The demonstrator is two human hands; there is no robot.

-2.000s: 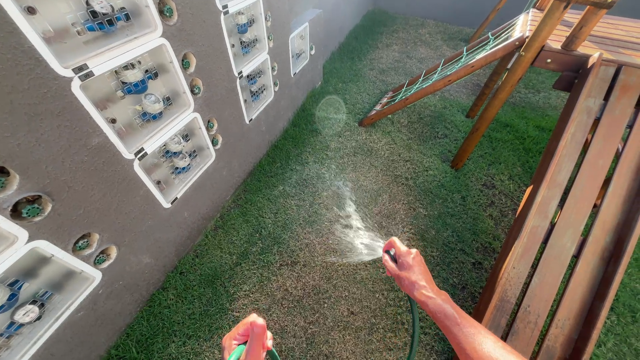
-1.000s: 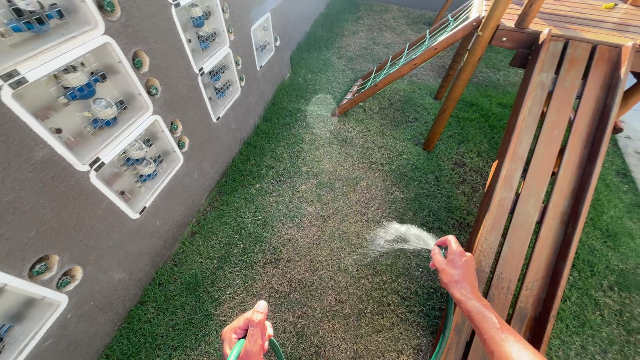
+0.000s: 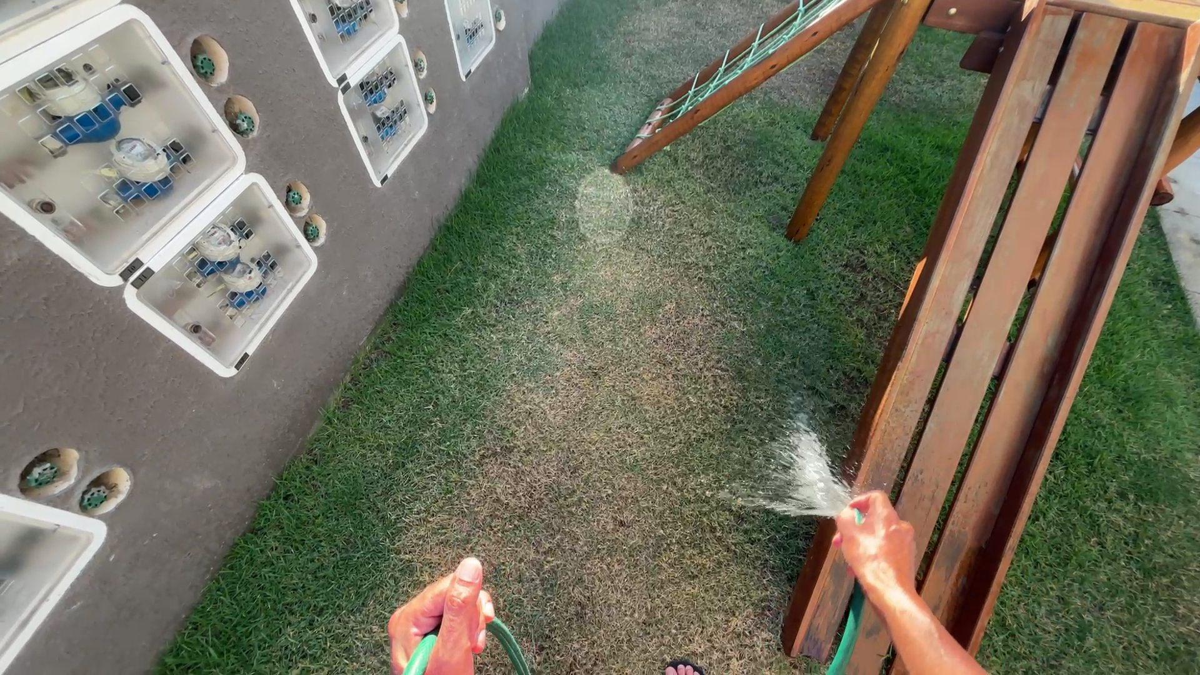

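Note:
My right hand [image 3: 878, 544] grips the end of a green garden hose [image 3: 849, 630], over the lower part of a wooden slide. From the hose end a fan of water [image 3: 802, 476] sprays up and to the left, above the grass [image 3: 600, 422]. My left hand [image 3: 442, 617], at the bottom edge of the view, is closed around another stretch of the green hose [image 3: 507, 647], thumb on top. The grass is patchy, dry and brown in the middle and greener along the wall.
A wooden slide [image 3: 998, 337] runs down the right side, joined to a play frame with a post [image 3: 848, 122] and a rope-net ramp [image 3: 741, 84]. At left, a grey wall [image 3: 281, 412] carries meter boxes [image 3: 225, 272] with clear covers. The toe of a sandal [image 3: 684, 667] shows at the bottom.
My right hand has moved to the right with the hose end, from over the grass to over the slide's lower part. The spray has shifted right with it. My left hand keeps its hold.

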